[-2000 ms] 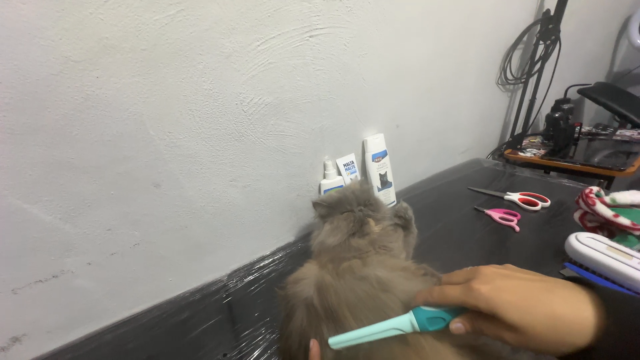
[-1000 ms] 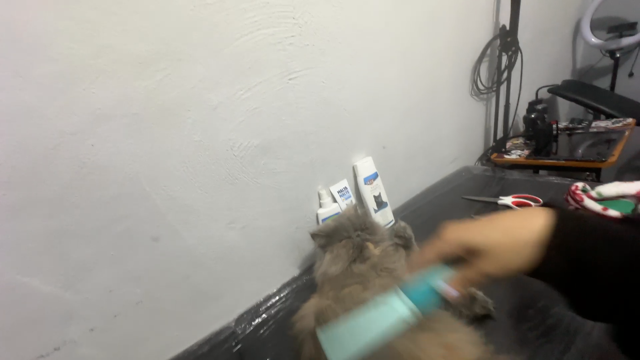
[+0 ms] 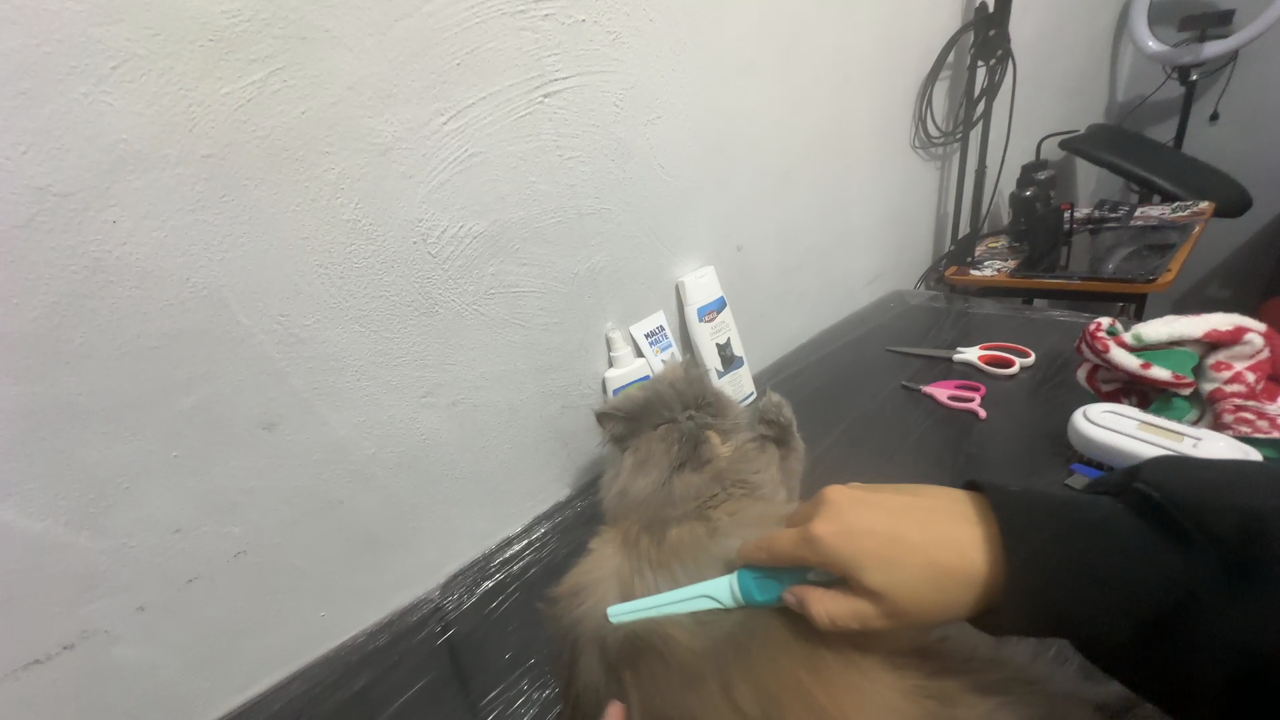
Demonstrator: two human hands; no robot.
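A long-haired grey-brown cat (image 3: 700, 480) lies on a black, plastic-wrapped table, facing away towards the wall. My right hand (image 3: 880, 560), in a black sleeve, is closed around the darker teal handle of a teal grooming tool, likely a pet brush (image 3: 690, 598). Its long pale part lies across the cat's back; the side against the fur is hidden. Of my left hand (image 3: 614, 711) only a fingertip shows at the bottom edge, by the cat's fur; whether it grips anything is hidden.
Against the wall lean a white spray bottle (image 3: 627, 368), a white tube (image 3: 655, 340) and a shampoo bottle (image 3: 716, 335). To the right lie red-and-white scissors (image 3: 985, 358), pink scissors (image 3: 950, 395), a white brush (image 3: 1150, 437) and a red-and-white fleecy cloth (image 3: 1240, 370). A small side table (image 3: 1190, 240) stands behind.
The teal tool, a blur over the cat's back one second ago, now lies flatter across it in my right hand. The left fingertip, not visible one second ago, shows again at the bottom edge.
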